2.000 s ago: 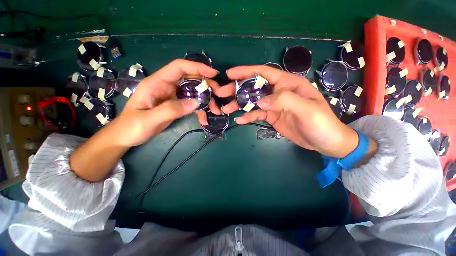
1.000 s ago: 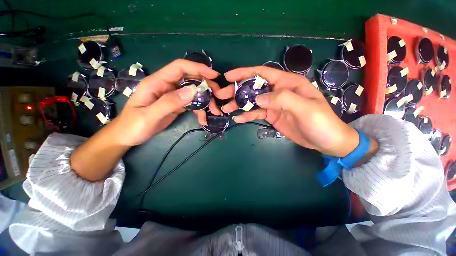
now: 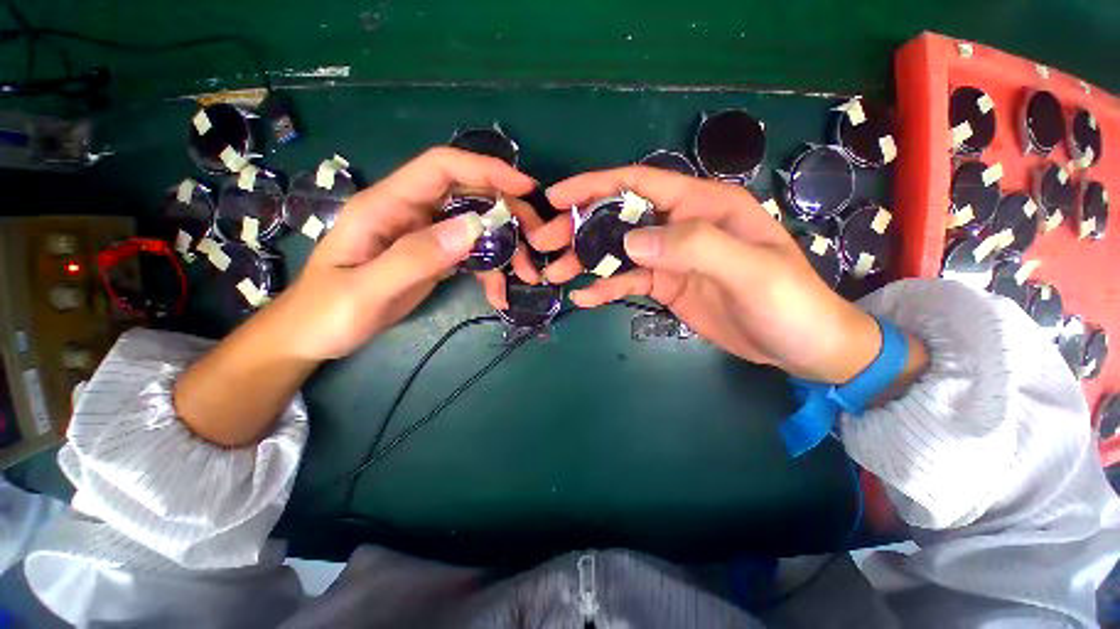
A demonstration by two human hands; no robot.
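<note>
My left hand [image 3: 369, 264] holds a round black display module [image 3: 494, 238] with a silvery rim and a cream tape tab, thumb on its face. My right hand [image 3: 725, 270] holds a second display module [image 3: 602, 236] with cream tabs at its top and bottom, thumb at its right edge. The two modules are side by side, apart, faces up. Another disc [image 3: 532, 304] lies on the green mat below and between my hands, partly hidden by fingers, at the end of a thin black cable [image 3: 424, 365]. A small silvery piece [image 3: 660, 326] lies right of it.
Several tabbed discs [image 3: 249, 203] lie at left; more discs [image 3: 820, 182] lie at right. An orange-red tray [image 3: 919, 160] full of discs stands at far right. A beige power supply [image 3: 37, 277] with a red lead [image 3: 138, 243] is at far left. Black cables lie upper left.
My left thumb has moved further over its module, and that module has shifted slightly right. The right module has tilted slightly and moved a little left. Reflections on both faces have changed.
</note>
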